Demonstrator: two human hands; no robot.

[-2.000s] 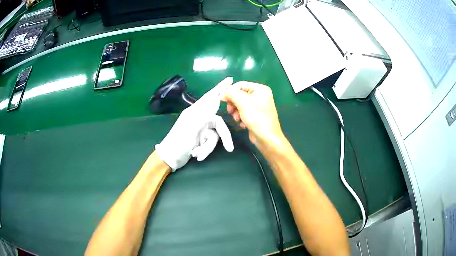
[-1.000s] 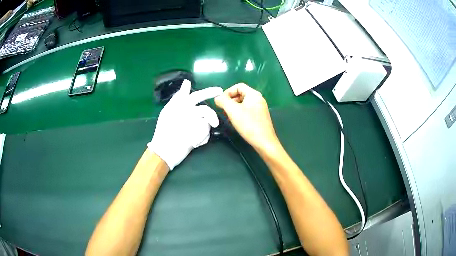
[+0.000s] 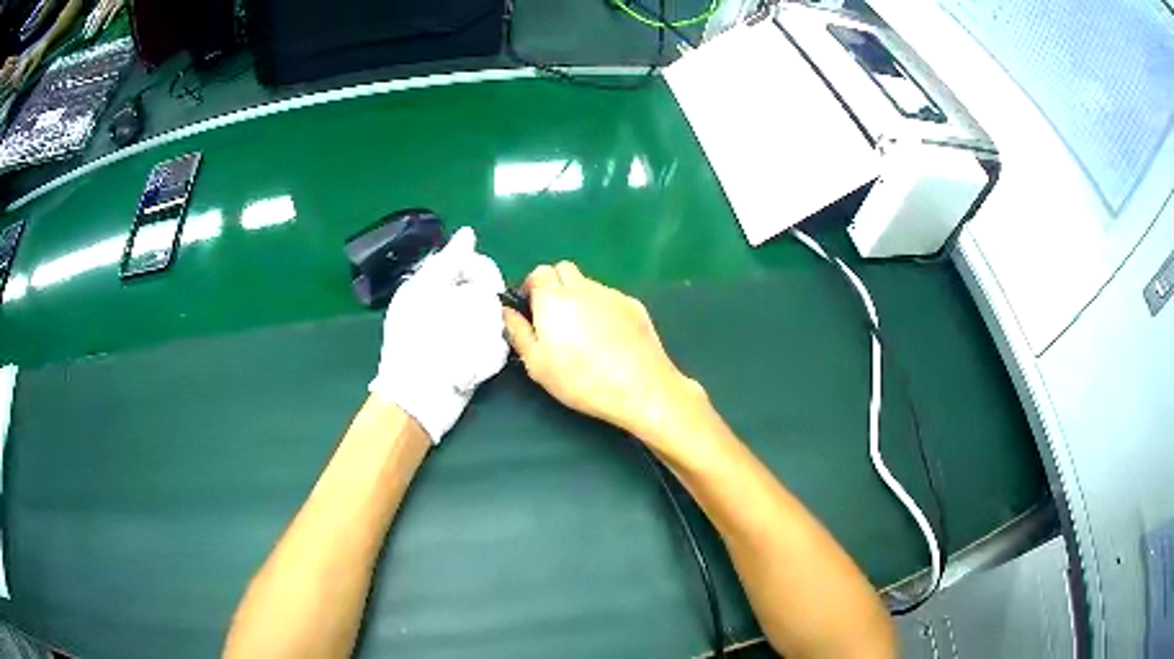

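The black barcode scanner (image 3: 386, 252) has its wide head at the upper left of my hands, over the green bench. My left hand (image 3: 444, 328), in a white glove, is closed around its handle just below the head. My bare right hand (image 3: 586, 337) is closed on the handle's lower end, where a black part shows between the two hands. The black scanner cable (image 3: 689, 528) runs from under my right hand down to the bench's near edge. A phone unit (image 3: 161, 216) lies on the glossy green mat at the left.
Another phone unit (image 3: 9, 251) is cut off at the left edge. A white box-shaped device (image 3: 921, 200) stands at the right, with a phone-like unit (image 3: 886, 74) on top and a white panel (image 3: 773, 129) against it. A white cable (image 3: 878, 386) curves down. Hands show at the far upper left.
Both phone units have moved further left. A phone-like unit now lies on the white device. My right hand has come down and left onto the handle, and my left hand has closed around it.
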